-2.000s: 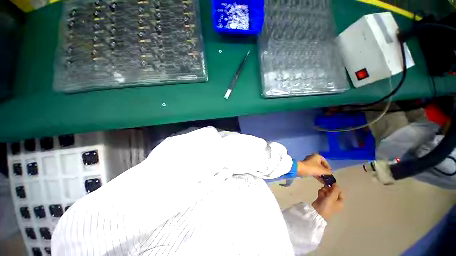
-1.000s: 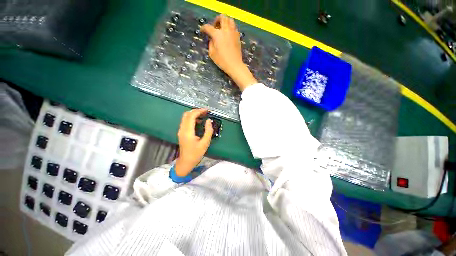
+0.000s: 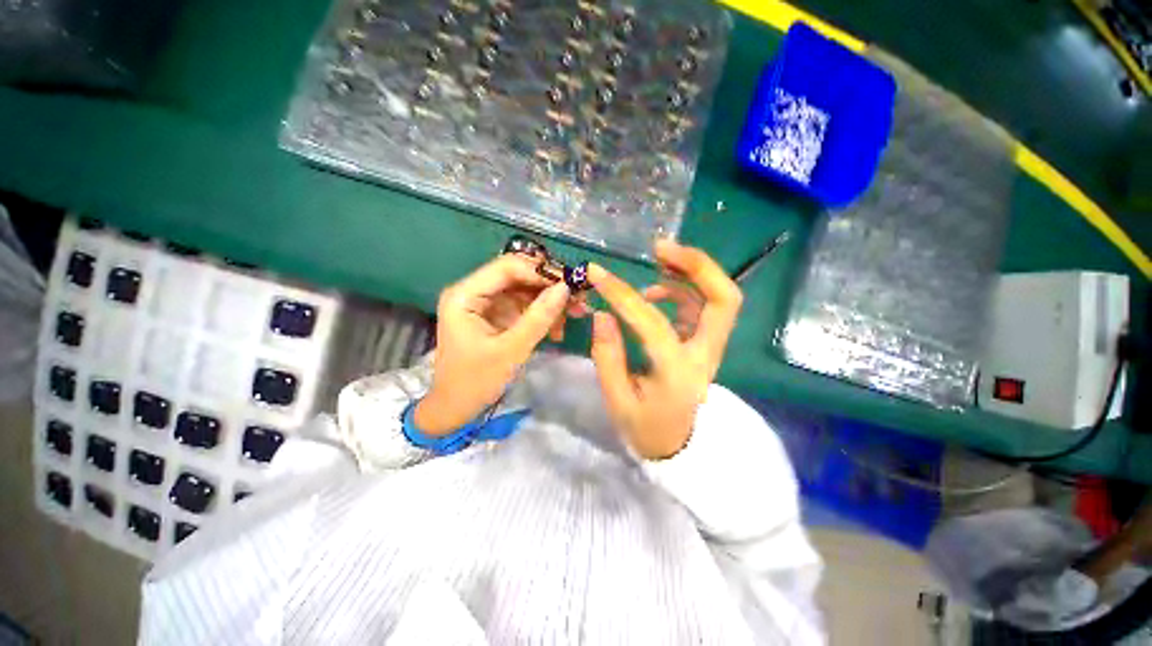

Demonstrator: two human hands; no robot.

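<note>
A small dark part with a pale round feature (image 3: 577, 275), which looks like a flex cable piece, is between my fingertips in front of the tray. My left hand (image 3: 486, 334), with a blue wrist strap, pinches it. A black housing (image 3: 523, 249) shows just beyond my left fingertips; whether I hold it or it rests on the mat I cannot tell. My right hand (image 3: 667, 360) has its fingers apart, its index fingertip at the small part's right side. A clear blister tray (image 3: 423, 145) with rows of gold-dark parts lies beyond my hands.
A blue bin of white bits (image 3: 872, 107) stands right of the tray. Dark tweezers (image 3: 759, 256) lie right of my right hand. Another clear tray (image 3: 903, 259) and a white box with a red switch (image 3: 1055, 341) are farther right. A white housing tray (image 3: 171, 347) is at lower left.
My right hand has come back from over the parts tray to meet my left hand. The small part now shows between the fingertips. The view has shifted slightly.
</note>
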